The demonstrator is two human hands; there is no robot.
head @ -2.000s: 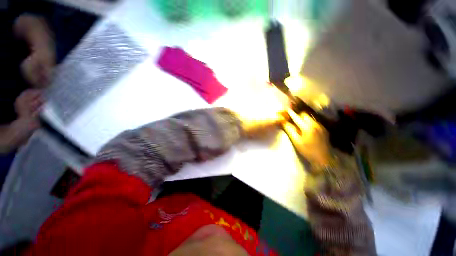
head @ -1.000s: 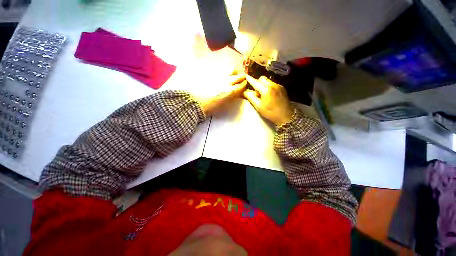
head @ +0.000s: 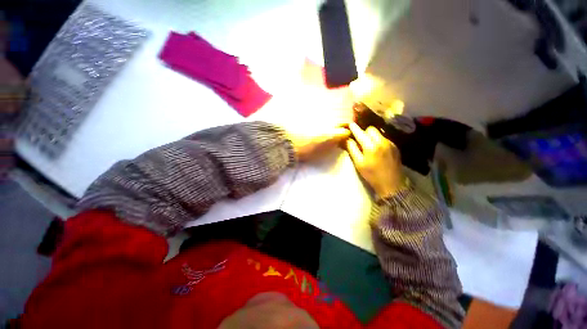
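Note:
My left hand (head: 317, 142) lies at the needle area, partly washed out by the bright lamp light. My right hand (head: 375, 155) is beside it, fingertips close to the left ones at the dark machine bed (head: 416, 149). Whatever lies under or between the fingertips is lost in the glare, so I cannot tell if either hand holds something. A small pinkish patch shows in the glare left of the lamp. A stack of magenta fabric pieces (head: 215, 72) lies on the white table (head: 154, 115), left of the needle.
The black lamp (head: 338, 46) hangs above the needle area. The large cream machine head (head: 457, 61) is at upper right, with a control panel (head: 547, 156) at the right edge. A silvery dotted sheet (head: 83, 74) lies at left. A thin greenish tool (head: 443, 189) lies right of my right hand.
The camera view has turned and shifted since the earlier frames. Both hands stay together at the needle area. The magenta stack still lies on the table. The other person's hands at left are no longer clearly seen.

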